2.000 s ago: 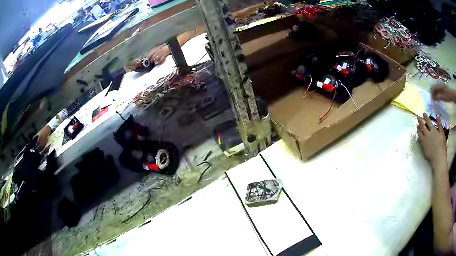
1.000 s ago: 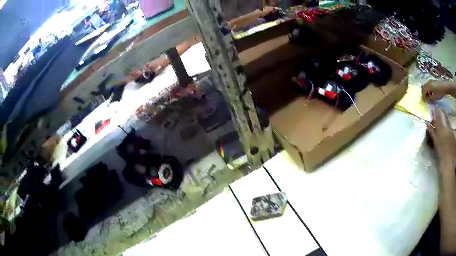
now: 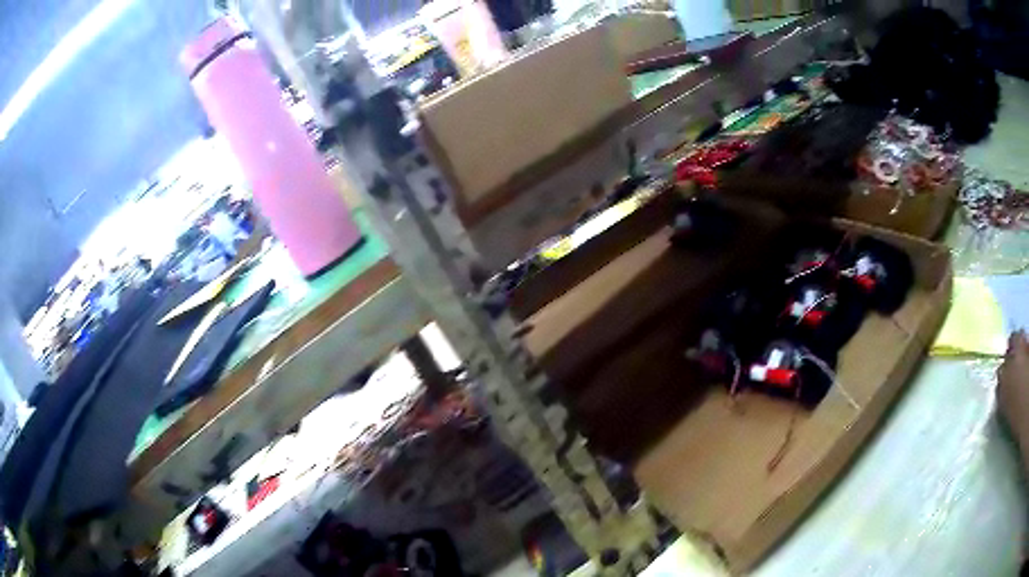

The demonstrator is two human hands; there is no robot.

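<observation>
Neither of my hands is in the picture. Nearest in front of me is a shallow brown cardboard tray (image 3: 722, 496), right of the metal post. Several black wired units with red and white patches (image 3: 779, 374) sit in its right part, thin wires trailing. Another small dark thing (image 3: 700, 220) is near the tray's back. The image is somewhat blurred.
A slotted metal post (image 3: 468, 310) slants through the middle. A pink bottle (image 3: 271, 152) and dark sheets (image 3: 96, 394) are on the upper shelf. Wire bundles (image 3: 903, 158) lie behind the tray. A yellow sheet (image 3: 968, 319) and another person's hand (image 3: 1016, 389) are at right.
The view has tilted up: the tray sits lower, and the pink bottle now shows fully. The speckled block has left the picture. Only part of the other person's hand remains at the right edge.
</observation>
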